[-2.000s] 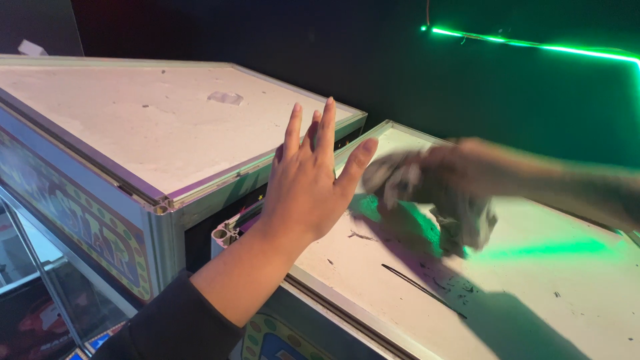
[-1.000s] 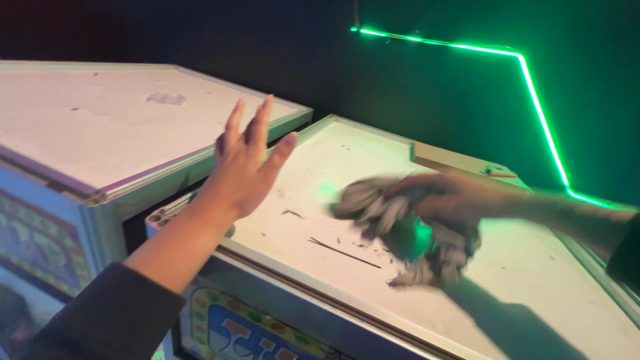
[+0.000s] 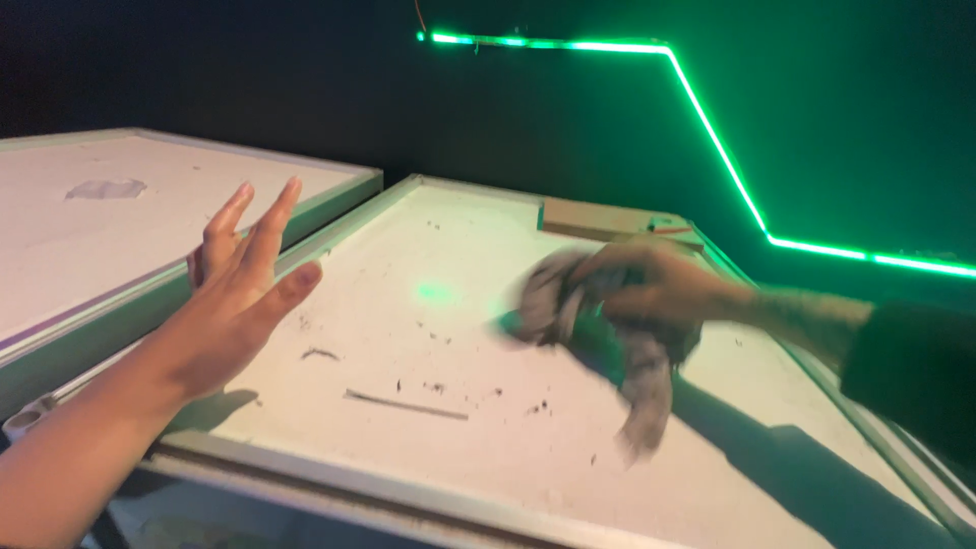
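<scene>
My left hand is raised at the left with its fingers spread and nothing in it, over the near left part of a white panel with a metal rim. At the right, my right hand grips a crumpled grey cloth, blurred by motion, whose loose end hangs over the panel. Dark crumbs of debris and a thin dark strip lie on the panel between the hands. A small curved dark scrap is just right of my left hand.
A second white-topped cabinet stands at the left, a flat scrap on it. A cardboard-coloured block with a small red item lies at the panel's back edge. Green LED strip lighting runs along the dark wall behind. An open tube end shows at lower left.
The view has swung to the right. My right hand has moved the cloth about over the panel and still holds it. My left hand stays raised and spread.
</scene>
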